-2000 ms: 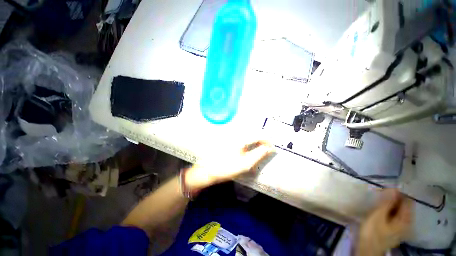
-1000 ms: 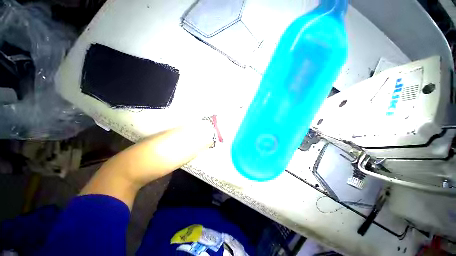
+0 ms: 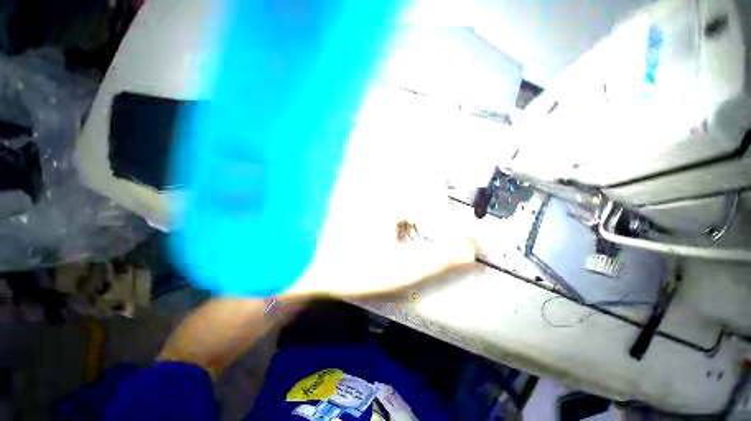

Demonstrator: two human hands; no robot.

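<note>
My left hand [image 3: 395, 263] reaches from the lower left over the table's front part. Glare washes out its fingers, which point at the needle area, so any hold is unclear. My right hand is out of the picture. A grey panel [image 3: 626, 267] lies right of the presser foot [image 3: 504, 193], partly under the machine's metal parts. Another pale panel [image 3: 486, 70] lies behind the foot, washed out. A black panel [image 3: 144, 140] lies at the table's left, partly hidden. Black thread snips [image 3: 650, 325] lie at the right near a loop of thread [image 3: 564, 316].
A blurred bright blue lamp-like head [image 3: 255, 156] hangs across the left-centre view and hides part of the table. The white machine head [image 3: 626, 115] stands at the right. A clear plastic bag [image 3: 70, 197] is at the far left, beside the white table [image 3: 527, 329].
My left hand has moved right, closer to the needle area. The blue head has shifted left in view. My right hand, seen two seconds ago, has gone; the snips now lie at the right.
</note>
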